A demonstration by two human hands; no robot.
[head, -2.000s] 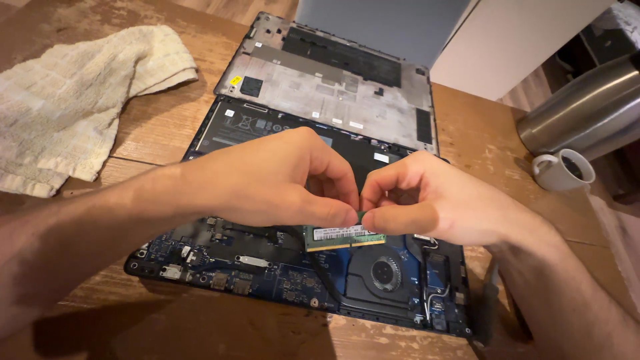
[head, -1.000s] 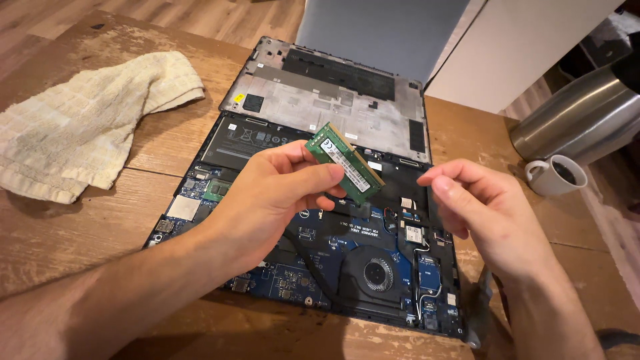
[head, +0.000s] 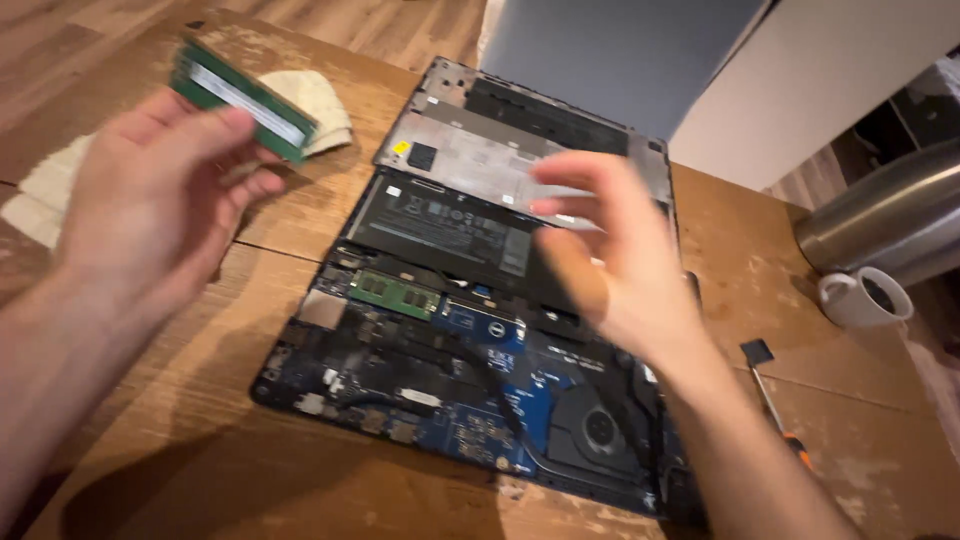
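Observation:
My left hand holds a green RAM module between thumb and fingers, raised over the cloth at the upper left. The module bears a white label. Fingers apart, my right hand hovers with nothing in it above the right part of an opened laptop base. In that base lie a black battery, a second green RAM module in its slot, a blue circuit board and a round fan. My right hand and forearm hide part of the laptop's right side.
Behind the base lies the laptop's detached-looking bottom cover. A cream cloth rests at the left of the wooden table. To the right are a screwdriver with an orange and black handle, a white mug with dark contents and a steel vessel.
Both hands were together at the RAM module over the laptop; they have parted. My left hand has carried the module left over the cloth. My right hand no longer touches it.

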